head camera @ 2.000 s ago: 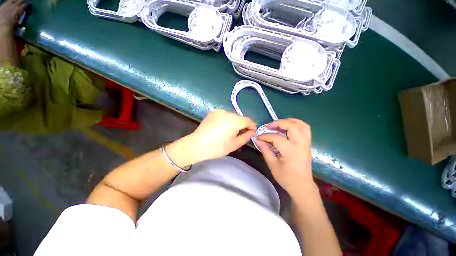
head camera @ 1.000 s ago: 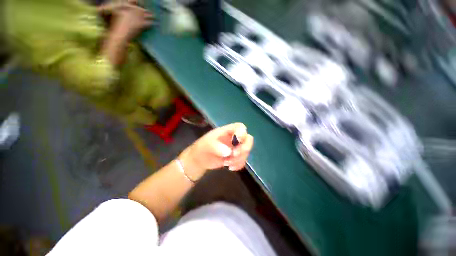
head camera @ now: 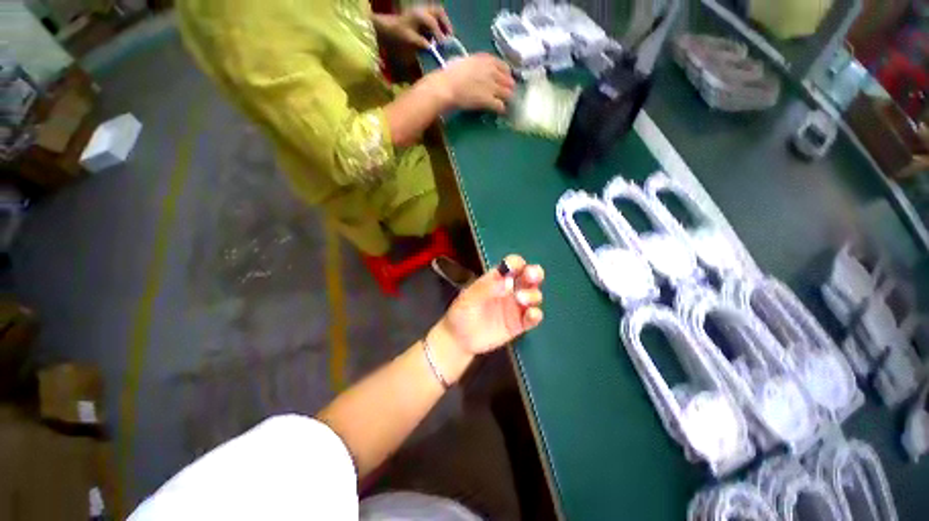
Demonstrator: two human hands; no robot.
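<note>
My left hand (head camera: 494, 310) is raised over the near edge of the green bench (head camera: 555, 402), palm up with fingers curled. A tiny dark part (head camera: 503, 268) shows at a fingertip; its kind is unclear. Overlapping white plastic housings (head camera: 713, 427) lie in rows on the bench beyond and to the right of my hand, each with a long oval opening and a round disc. My right hand is not in view.
A person in yellow-green (head camera: 295, 112) sits at the bench on the left, hands at a white frame. A black bag (head camera: 606, 112) stands beyond the housings. More housings (head camera: 871, 315) lie past the pale strip. A red stool (head camera: 413, 263) is below.
The view has swung left, bringing the co-worker and black bag into sight. My right hand has left the picture. My left hand has left the single housing, and its fingers have loosened.
</note>
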